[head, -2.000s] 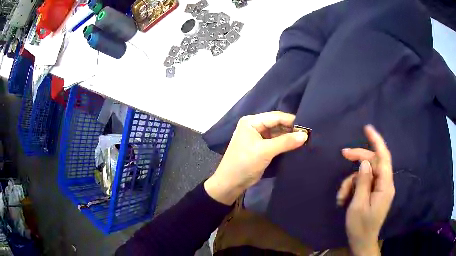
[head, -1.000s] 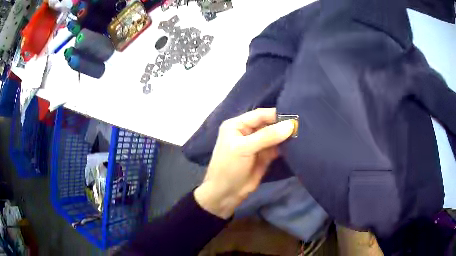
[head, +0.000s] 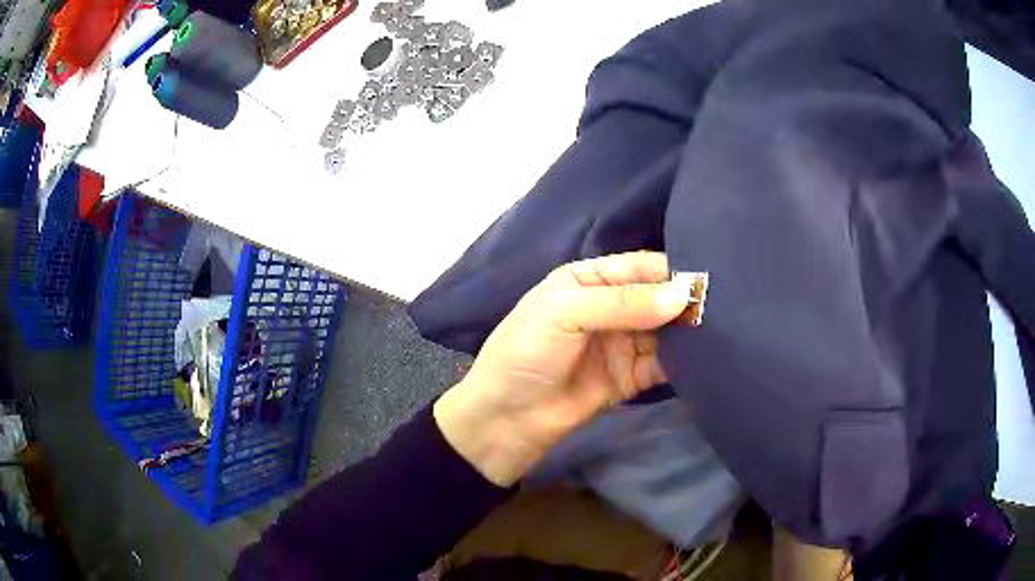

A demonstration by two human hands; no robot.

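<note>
My left hand [head: 568, 352] comes in from the lower left. Its thumb and fingers pinch a small shiny metal clasp plate [head: 698, 297] at the edge of the navy garment [head: 783, 250]. The garment spreads from the tabletop down over my lap, with a pocket flap at the lower right. Lighter grey-blue lining [head: 647, 465] shows below the left hand. A patch of skin of my right hand or wrist [head: 811, 558] shows under the garment at the bottom edge; its fingers are hidden.
Small grey square fasteners [head: 437, 68] lie scattered on the white table [head: 375, 216], with a dark disc [head: 378, 52] among them. A tin of metal pieces [head: 297, 25] and thread cones [head: 195, 98] stand upper left. A blue basket [head: 227, 375] holding scraps is on the floor at left.
My right hand has left the front of the garment and is now mostly hidden under it. The cloth has shifted, showing a pocket flap and more lining. The left hand keeps its pinch.
</note>
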